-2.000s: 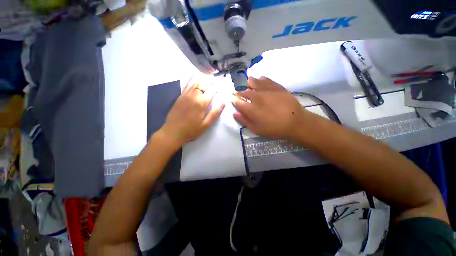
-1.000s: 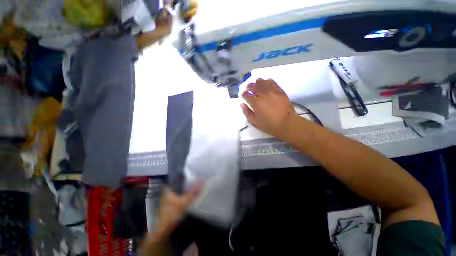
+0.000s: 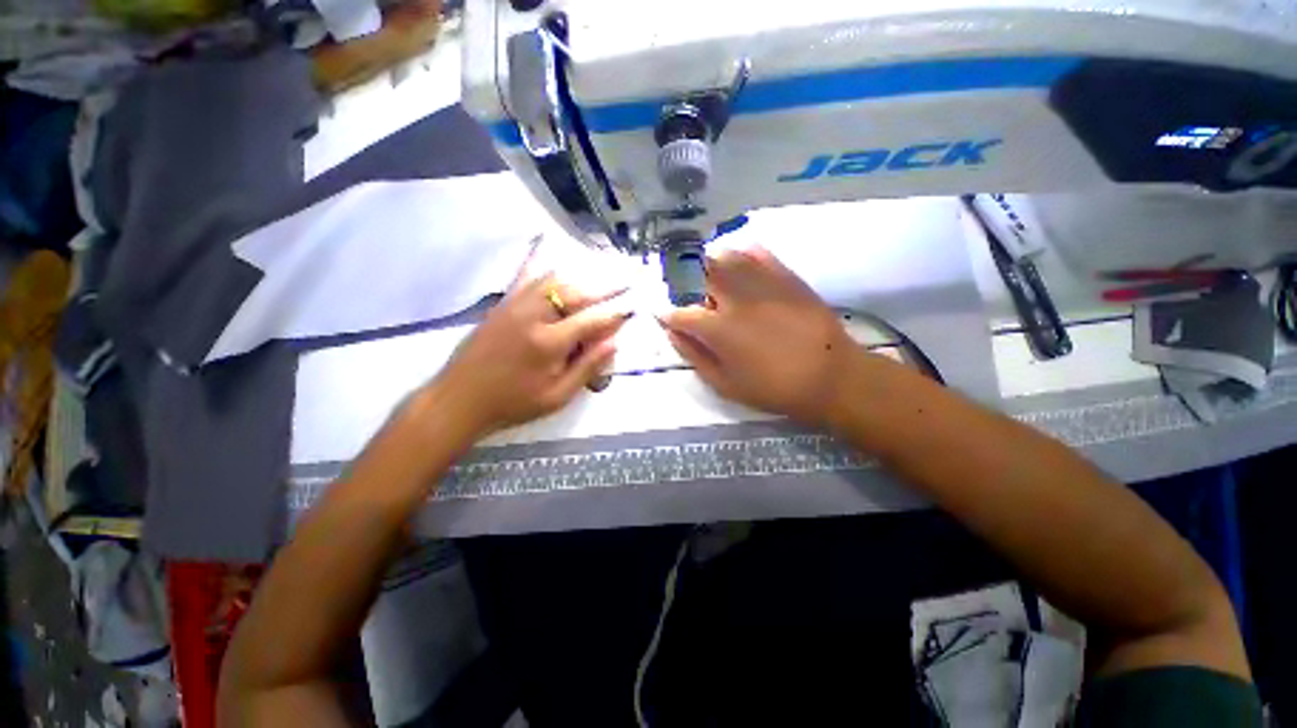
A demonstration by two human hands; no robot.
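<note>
The pale cut panel with a dark grey layer beside and under it lies on the machine bed, running left from the needle area. My left hand rests flat at its right end, left of the needle, fingers spread. My right hand is just right of the presser foot, fingertips down by the brightly lit needle area of the sewing machine. The glare hides the fabric edge under my fingertips, so I cannot tell if either hand pinches it.
A large dark grey panel hangs over the table's left end, above a red basket. Black snips, a red-handled tool and a folded grey-and-white piece lie right. A curved dark strip lies behind my right forearm.
The pale and grey pieces, earlier hanging toward the table's front edge, now lie turned to the left. My left hand has come up from the lap side to beside the needle.
</note>
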